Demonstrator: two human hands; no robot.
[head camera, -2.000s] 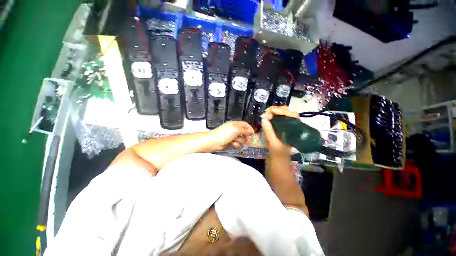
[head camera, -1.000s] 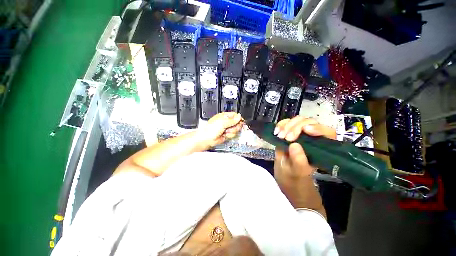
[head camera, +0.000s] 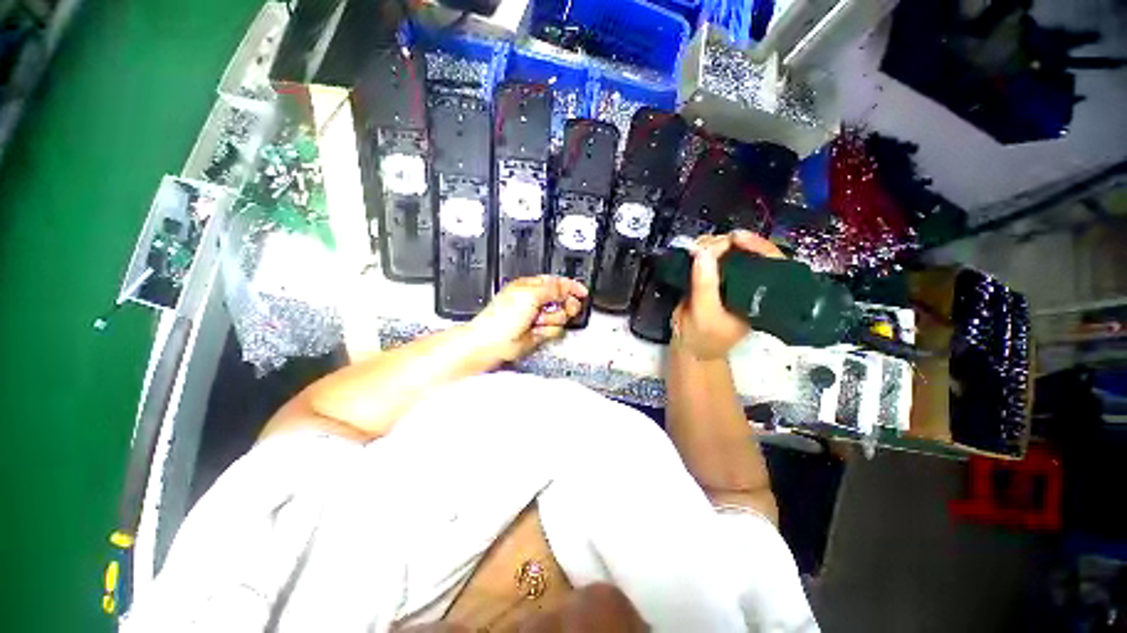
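Several long black control box housings (head camera: 464, 266) lie side by side in a row, each with a silver-white disc. My right hand (head camera: 717, 291) grips the dark green electric screwdriver (head camera: 791, 301), its tip end pointing left over the right-hand housings. The bit's exact spot is hidden. My left hand (head camera: 539, 309) is near the lower end of a middle housing, fingers curled with thumb and index finger close together. Whether it pinches a small screw is too small to tell.
Blue parts bins (head camera: 606, 35) stand behind the housings, with a pale screw tray (head camera: 742, 80) above them. Red lead wires (head camera: 859, 198) lie at the right. A carton of black parts (head camera: 989, 359) stands at the right end. Green circuit boards (head camera: 291, 179) lie at the left.
The screwdriver has moved from beside my left fingertips up and right, over the right-hand housings. My left hand has shifted slightly left and stays low by the middle housings.
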